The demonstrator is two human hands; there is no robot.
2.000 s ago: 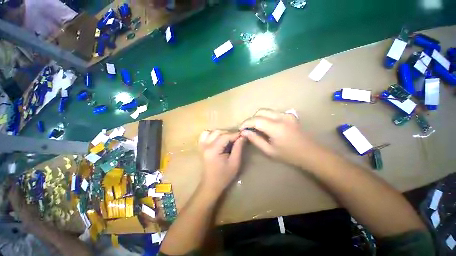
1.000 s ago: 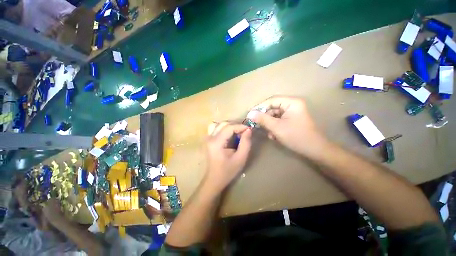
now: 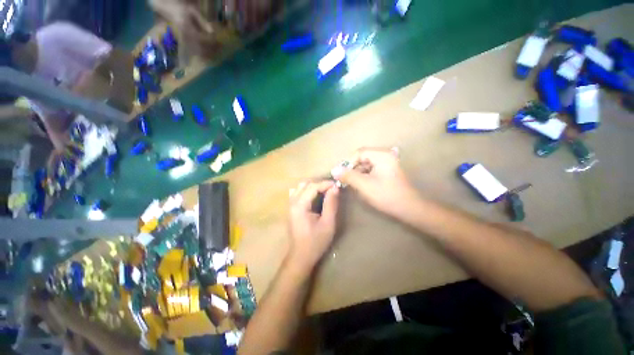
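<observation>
My left hand (image 3: 313, 213) and my right hand (image 3: 379, 182) meet fingertip to fingertip above the tan bench top (image 3: 410, 260). The fingertips of both hands pinch a small piece (image 3: 339, 172) that shows whitish and dark between them. Most of it is hidden by the fingers and the image is blurred, so I cannot tell exactly what it is. A blue battery with a white face (image 3: 484, 182) lies to the right of my hands, with a green circuit board (image 3: 515, 206) on its wires.
A white pad (image 3: 427, 93) lies near the belt. Blue batteries cluster at far right. A dark bar (image 3: 213, 216) stands left, beside a heap of amber pieces (image 3: 179, 299) and green boards. The green conveyor belt (image 3: 292, 97) carries blue batteries. Other people's arms show at left.
The camera view has shifted slightly. Both hands stay together at the small piece, with the right fingers moved a little around it. Batteries on the belt have changed position.
</observation>
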